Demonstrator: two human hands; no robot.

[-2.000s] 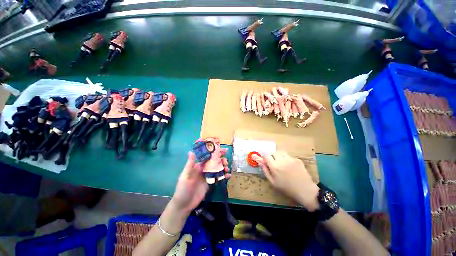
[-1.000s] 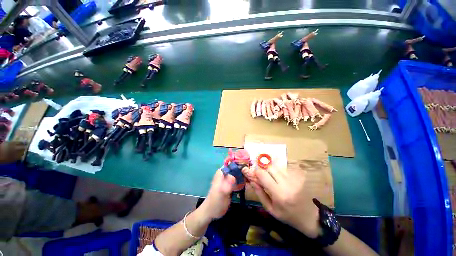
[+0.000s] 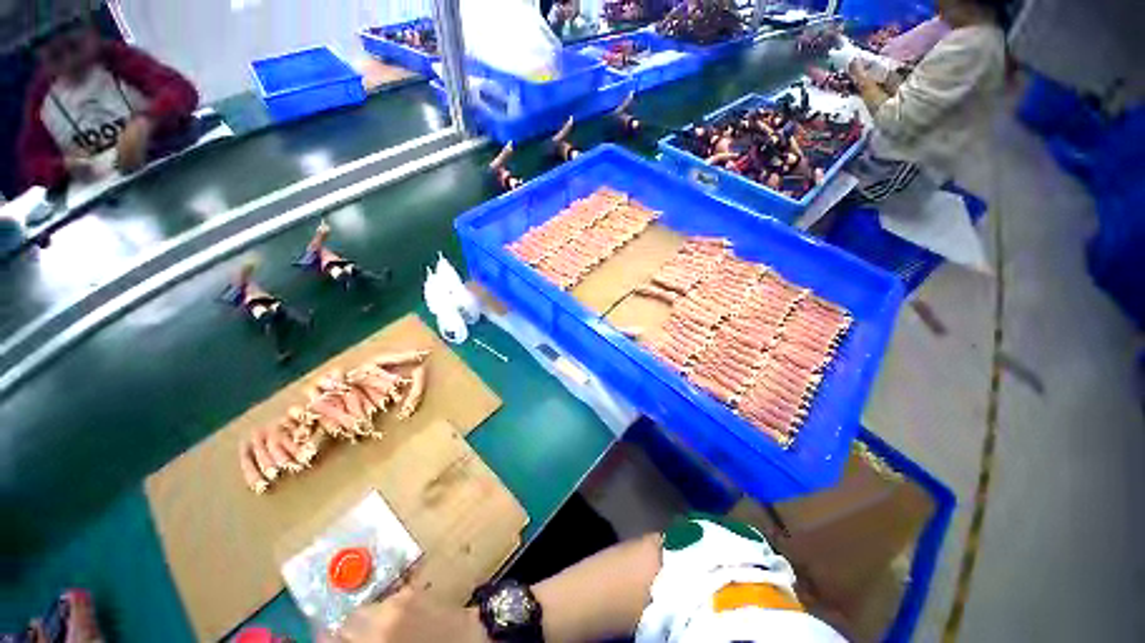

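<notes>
My right hand (image 3: 399,618) is low in the view, blurred and cut off by the bottom edge, just below the round orange-red dish (image 3: 350,568). Whether it holds anything cannot be told. My left hand is out of the picture. The dish sits on a whitish clear bag (image 3: 392,540) on cardboard (image 3: 467,509). A pile of pink figure arms (image 3: 333,415) lies on the cardboard sheet behind it. A small red piece (image 3: 258,637) shows at the bottom edge, mostly cut off.
A large blue tote (image 3: 804,471) with rows of arms stands right of the bench. White bottles (image 3: 448,299) and a thin stick (image 3: 491,352) lie beside it. Figures (image 3: 264,308) lie on the green conveyor (image 3: 163,295). A person sits far left, another upper right.
The view has swung right, bringing the whole blue tote and the other people into view. My left hand and the figure body it held have left the picture, apart from a possible red bit.
</notes>
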